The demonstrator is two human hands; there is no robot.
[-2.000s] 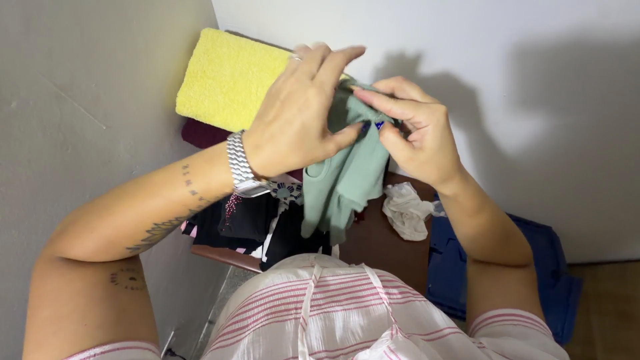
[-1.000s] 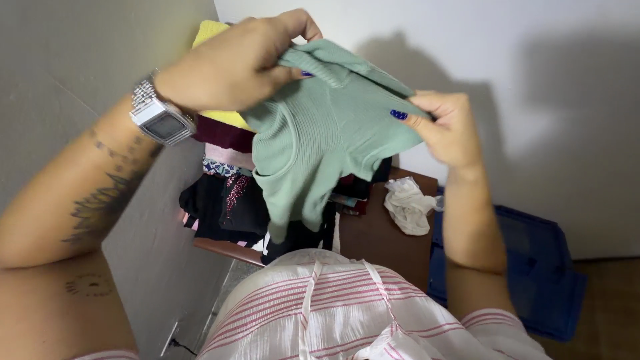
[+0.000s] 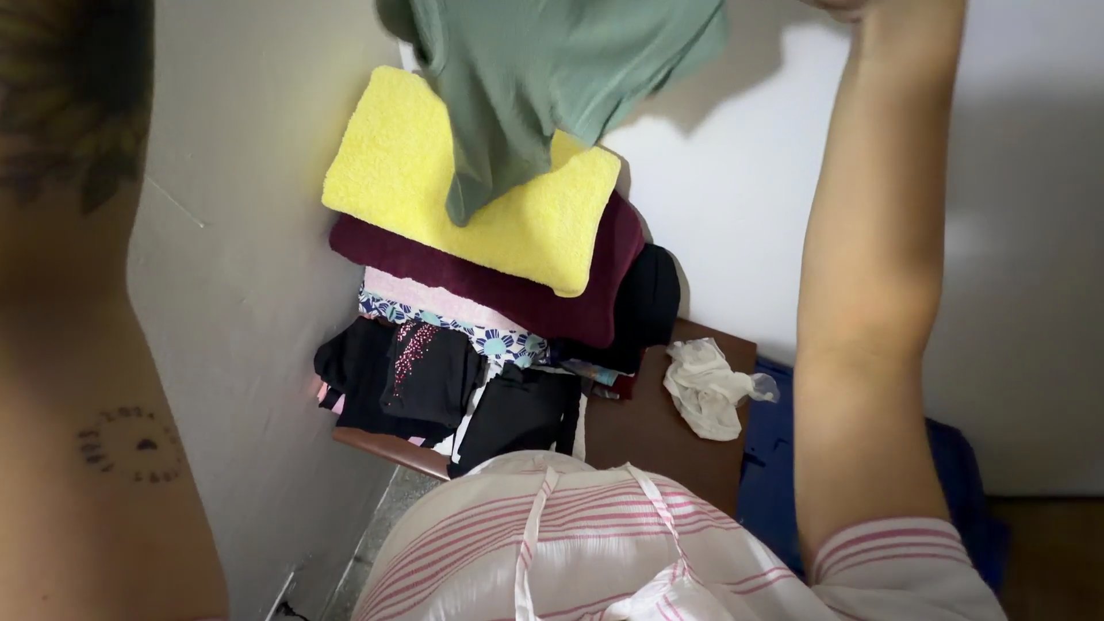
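Observation:
A sage green knit garment (image 3: 535, 78) hangs from beyond the top edge, its lower part in front of a folded yellow towel (image 3: 388, 164). Under the towel lie a folded maroon cloth (image 3: 483, 276), a pink cloth (image 3: 431, 297) and a blue-and-white flowered fabric (image 3: 496, 341). Folded black clothes (image 3: 517, 414) are at the near side of the pile, one with pink dots. My left hand is out of frame; only that arm shows at the left. Of my right hand (image 3: 841, 7), just a sliver appears at the top edge, its fingers hidden.
The pile stands on a brown tabletop (image 3: 638, 457) in a corner between a grey wall (image 3: 250, 216) and a white wall (image 3: 733, 198). A crumpled white plastic bag (image 3: 707, 392) lies right of the pile. Beyond it, lower down, is a blue plastic container (image 3: 772, 466).
Both hands have moved up, mostly out of view. The green garment, bunched two seconds ago and spread between the hands one second ago, now hangs higher, and more of the yellow towel shows.

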